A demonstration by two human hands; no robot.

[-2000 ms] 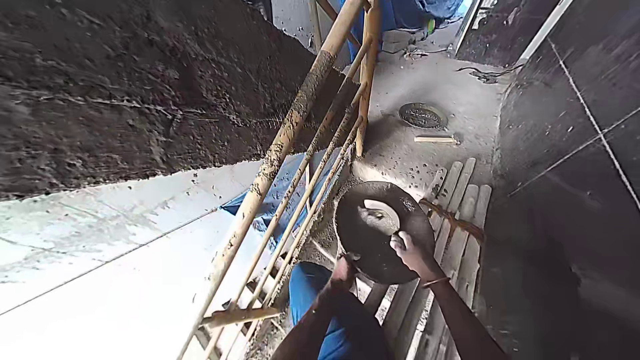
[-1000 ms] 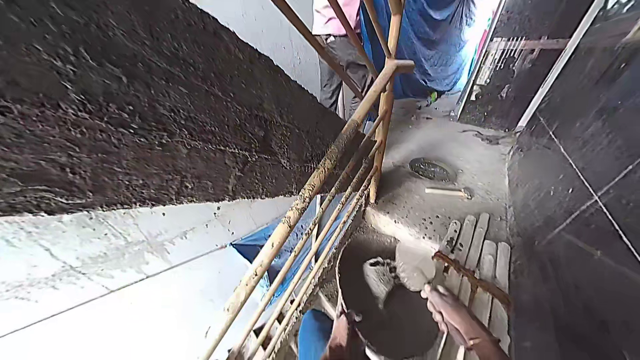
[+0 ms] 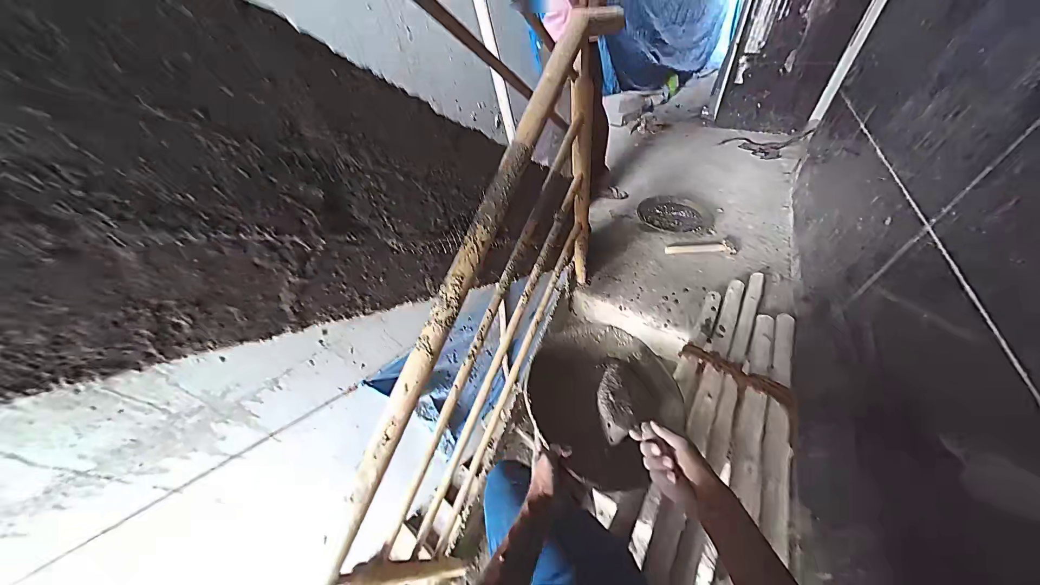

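My right hand [image 3: 668, 470] grips the handle of a masonry trowel [image 3: 619, 400], whose blade carries grey mortar over the round pan. The dark, shallow mortar pan [image 3: 569, 390] is tilted in front of my knees. My left hand [image 3: 546, 471] holds the pan's lower left rim, its fingers partly hidden. Beneath and right of the pan lies a platform of wooden poles [image 3: 760, 349], crossed by a reddish-brown binding [image 3: 735, 370].
A mortar-spattered wooden railing [image 3: 455, 284] slants along the left. Beyond the platform, a second round pan [image 3: 671, 213] and a wooden-handled tool [image 3: 697, 248] lie on the concrete floor [image 3: 650, 276]. A person stands behind the railing post [image 3: 582, 179]. Dark walls flank both sides.
The trowel has moved left, from the pan's right edge to over the pan, and its blade now carries mortar. The person behind the railing is now mostly hidden by the post.
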